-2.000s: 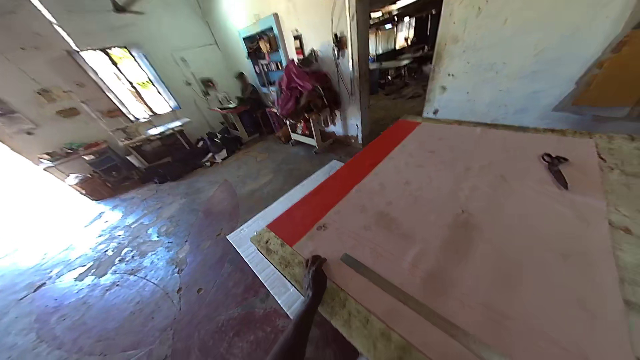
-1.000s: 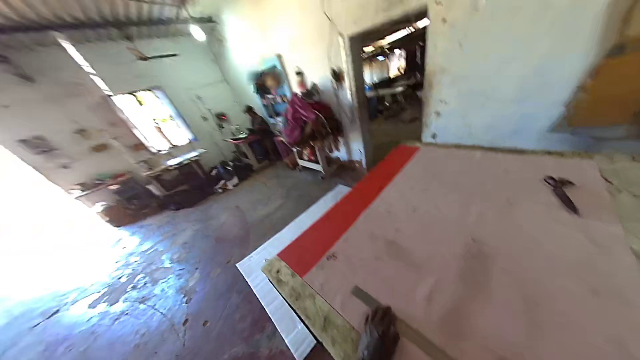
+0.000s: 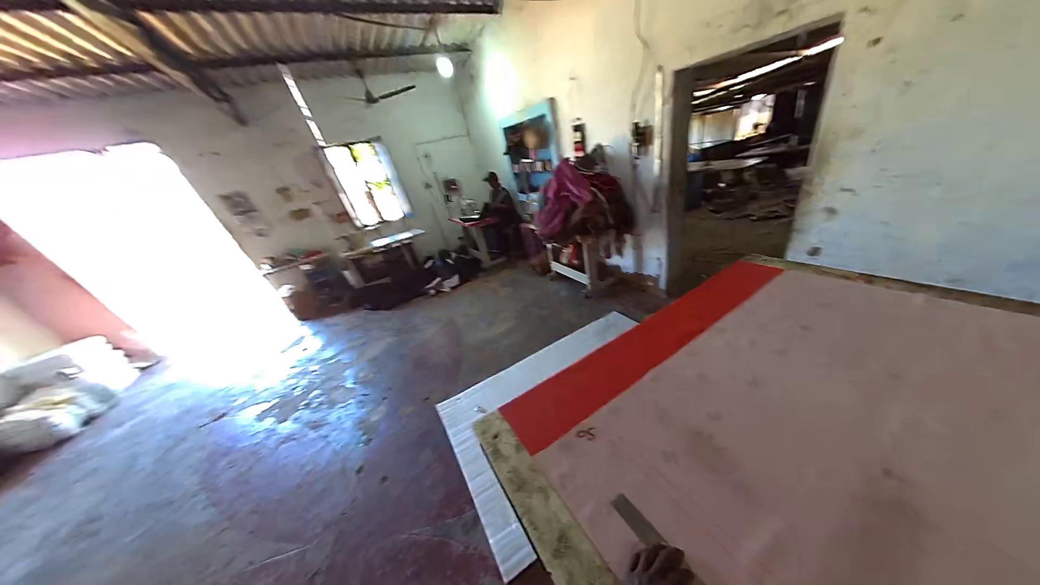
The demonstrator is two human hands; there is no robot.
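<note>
At the bottom edge, one of my hands (image 3: 660,564) rests on a flat metal ruler (image 3: 636,518), its fingers bent over the strip; which hand it is cannot be told, and its wrist is cut off by the frame. The ruler's near end points up and left, its rest hidden under the hand or out of view. Beneath lies a large pink sheet (image 3: 812,406) on a worn table. A red strip (image 3: 642,353) runs along the sheet's left side, and a small handwritten mark stands near its lower corner. The other hand is not visible.
A white board (image 3: 496,496) juts out past the table's left edge (image 3: 528,496). Across the floor a person (image 3: 501,203) is at a small table with a machine. A cloth pile (image 3: 581,203) stands by the doorway (image 3: 743,162); white sacks (image 3: 49,410) lie far left.
The hand has moved from the table's left edge onto the ruler. The view has swung up and left, and the scissors seen earlier on the sheet are out of frame.
</note>
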